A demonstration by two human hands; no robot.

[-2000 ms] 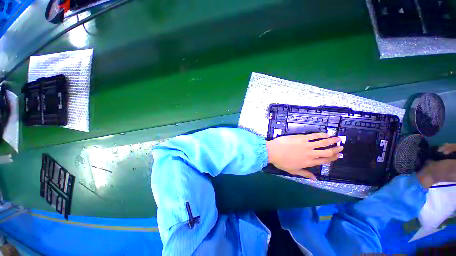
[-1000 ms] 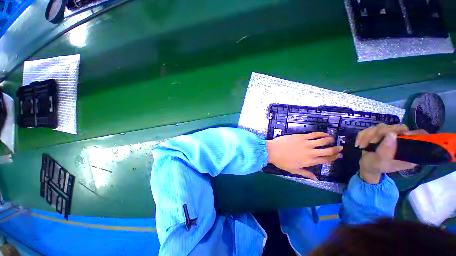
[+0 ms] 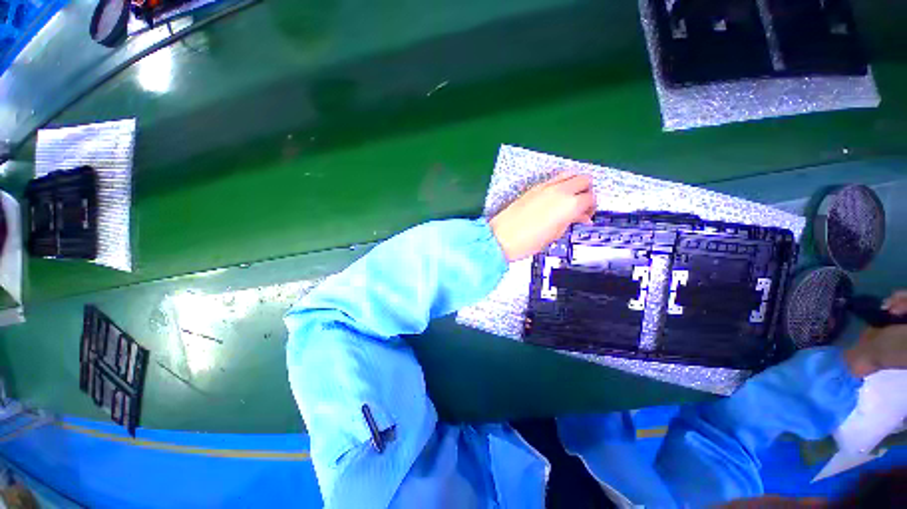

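Note:
The black plastic housing (image 3: 716, 288) lies open side up on a bubble-wrap sheet (image 3: 636, 194), with white bracket-shaped marks and a greyish centre strip. My left hand (image 3: 545, 215) is at its upper left edge, fingertips drawn together; whether they grip the edge or something small is unclear. My right hand (image 3: 879, 346), at the right picture edge, holds the dark part of the electric screwdriver (image 3: 871, 312), which points toward the near screw dish (image 3: 817, 306). The rest of the tool is cut off or hidden. The other dish (image 3: 849, 227) stands just behind.
On the green conveyor (image 3: 328, 149), one housing (image 3: 64, 213) lies on a sheet at far left and another (image 3: 756, 40) at upper right. A slotted black frame (image 3: 113, 370) lies at left on the bench. A white bag or cloth (image 3: 873, 418) is at lower right.
My left hand has moved from the housing's middle to its upper left edge. My right hand came over the housing with the screwdriver, then returned to the dishes. Conveyor housings shifted left.

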